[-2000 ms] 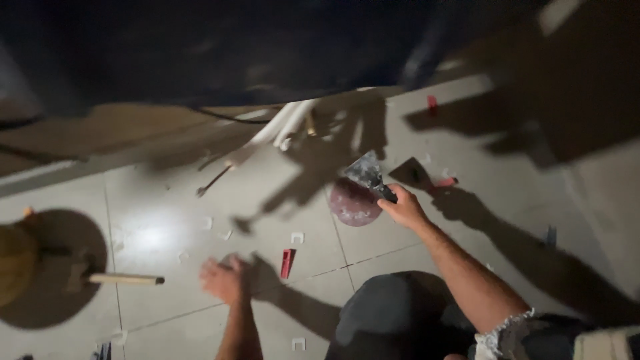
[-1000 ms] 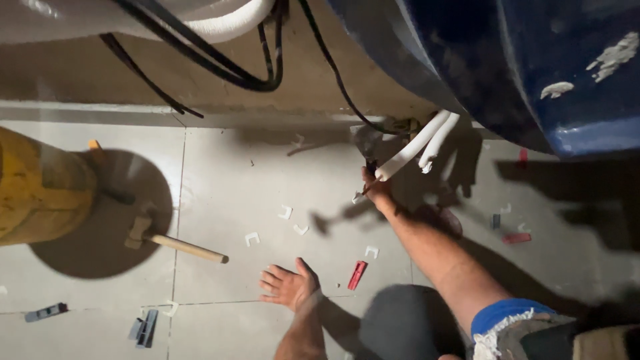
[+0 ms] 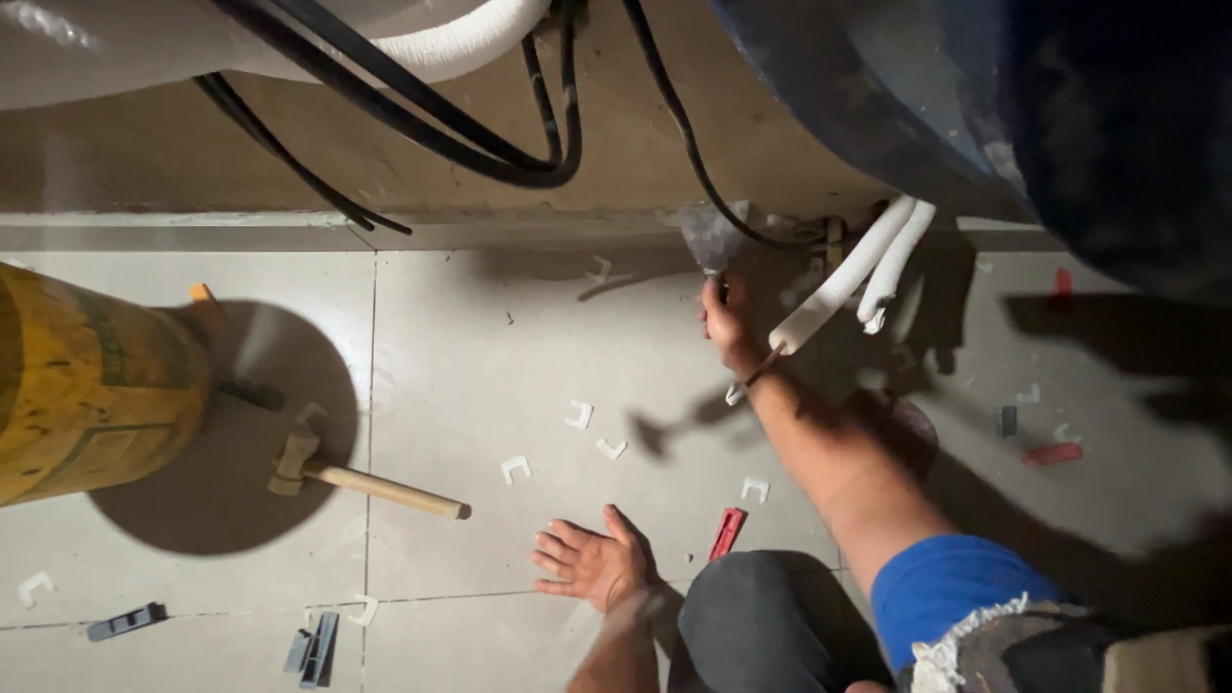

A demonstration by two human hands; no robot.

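Observation:
My right hand [image 3: 727,322] is closed around the handle of a putty knife [image 3: 712,236], whose wide blade is up against the skirting at the foot of the wall. Just right of that wrist, two white insulated pipes [image 3: 847,274] come down from the wall, one with a bare thin end. My left hand [image 3: 599,563] is spread over the floor tiles, palm showing, holding nothing. Near it lie a red plastic tile wedge [image 3: 728,533] and white U-shaped spacers [image 3: 579,415]. A mallet [image 3: 375,486] with a wooden handle lies further left.
A yellow bucket [image 3: 96,385] stands at the left. Black cables [image 3: 433,140] hang along the wall. A large dark blue object [image 3: 924,106] fills the upper right. Grey wedges [image 3: 318,650] lie at lower left, and a red wedge [image 3: 1052,454] and a round reddish object [image 3: 900,428] at right.
The putty knife in my right hand has moved from over the round reddish object to the foot of the wall. My left hand stays low over the floor. The view has shifted.

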